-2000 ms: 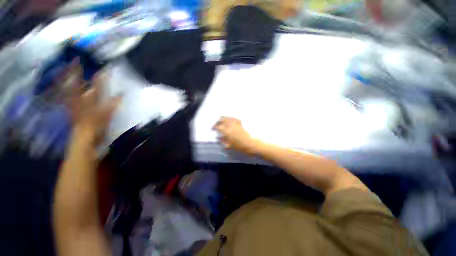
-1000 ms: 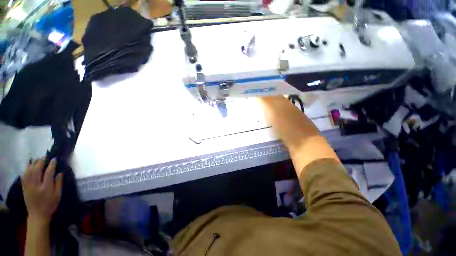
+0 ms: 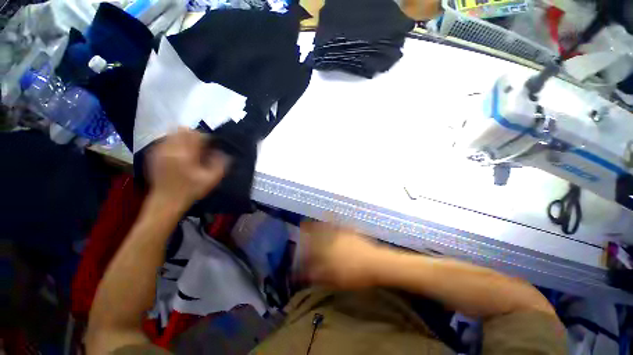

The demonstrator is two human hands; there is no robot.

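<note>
Black garment panels (image 3: 239, 52) lie in a loose pile at the left end of the table, with a white piece (image 3: 173, 97) among them. My left hand (image 3: 184, 166) is blurred over the lower part of this pile; whether it grips cloth is unclear. My right hand (image 3: 330, 256) is blurred in front of the table edge, near my body; what it holds, if anything, cannot be seen. The white sewing machine (image 3: 513, 125) with a blue stripe stands on the right, its needle area under bright light.
A stack of black cut pieces (image 3: 361, 38) lies at the table's back. Black-handled scissors (image 3: 567, 209) lie by the machine. A tape rule (image 3: 347, 206) runs along the front edge. A water bottle (image 3: 69, 107) lies among cloth on the left. A red crate (image 3: 104, 243) stands below.
The view has swung left, so the machine now shows at the right. My right hand has come out from under the machine to near my body. My left hand is still at the black cloth.
</note>
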